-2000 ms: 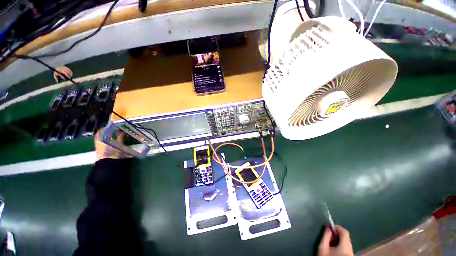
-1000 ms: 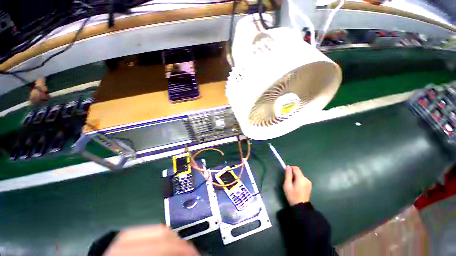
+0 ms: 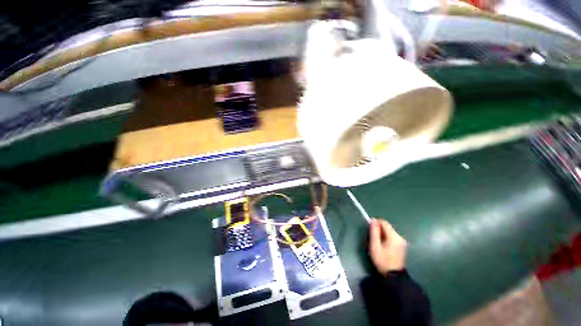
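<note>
My right hand (image 3: pixel 387 247) holds a thin whitish stick (image 3: pixel 358 206), maybe tweezers, over the bench right of the plates. Two keypad phones with yellow borders lie face up, one on the left fixture plate (image 3: pixel 245 280) and one on the right fixture plate (image 3: pixel 313 280). The left phone (image 3: pixel 239 224) is nearly upright in view; the right phone (image 3: pixel 304 246) is tilted. Orange cables (image 3: pixel 267 221) loop over them from the tester (image 3: pixel 213 173). Only a dark sleeve shows at the bottom left; my left hand is not visible. The frame is blurred.
A large cream fan (image 3: pixel 376 108) stands right of the tester. A smartphone (image 3: pixel 237 108) lies on the wooden board (image 3: pixel 172 135). A tray with dark items (image 3: pixel 560 153) is at the far right. A brown carton (image 3: pixel 509 309) is at the lower right, beside something red.
Over two seconds my right hand moved up and left with the stick. My left hand left the tester's handle, crossed the bottom edge and is now out of sight. The dark tray at left is gone from view.
</note>
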